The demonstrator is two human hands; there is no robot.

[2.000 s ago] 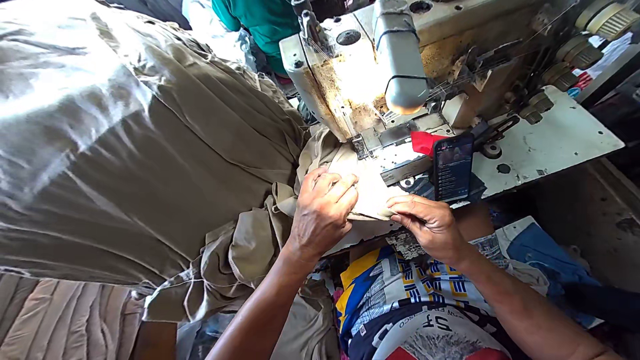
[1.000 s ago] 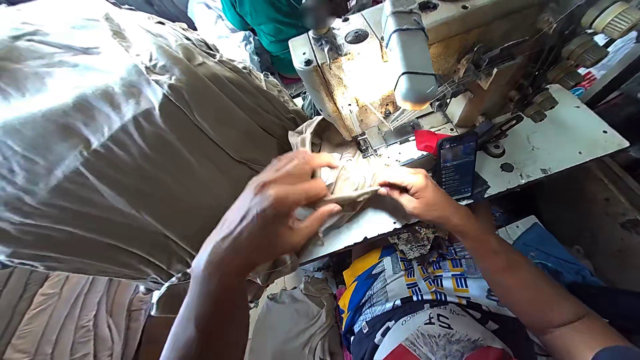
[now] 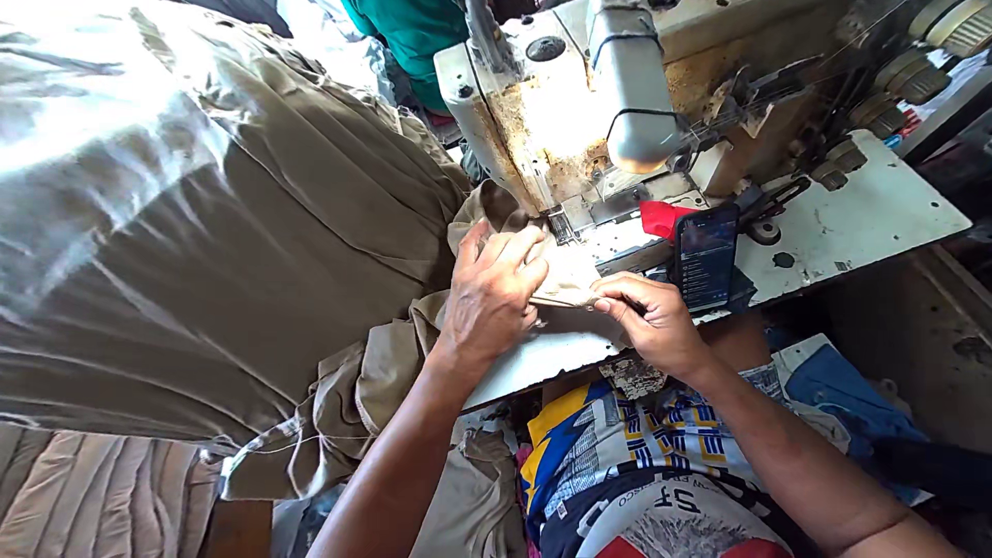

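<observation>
Khaki fabric (image 3: 564, 283) lies on the bed of an industrial sewing machine (image 3: 535, 116), just in front of the presser foot (image 3: 559, 226). My left hand (image 3: 496, 291) rests on the fabric left of the foot, fingers bent; whether it grips the cloth is unclear. My right hand (image 3: 651, 318) pinches the near right edge of the fabric between thumb and fingers. More of the khaki cloth bunches to the left of my left hand. The needle itself cannot be made out.
A large heap of khaki cloth (image 3: 271, 232) fills the left side. A smartphone (image 3: 705, 256) leans at the right of the machine bed beside a red cloth scrap (image 3: 663, 219). Stacked brown fabric (image 3: 101, 496) lies lower left. A person in green (image 3: 403, 46) is behind the machine.
My left hand was raised nearer the camera a second ago and is now down on the fabric by the foot. My right hand keeps its pinch on the edge.
</observation>
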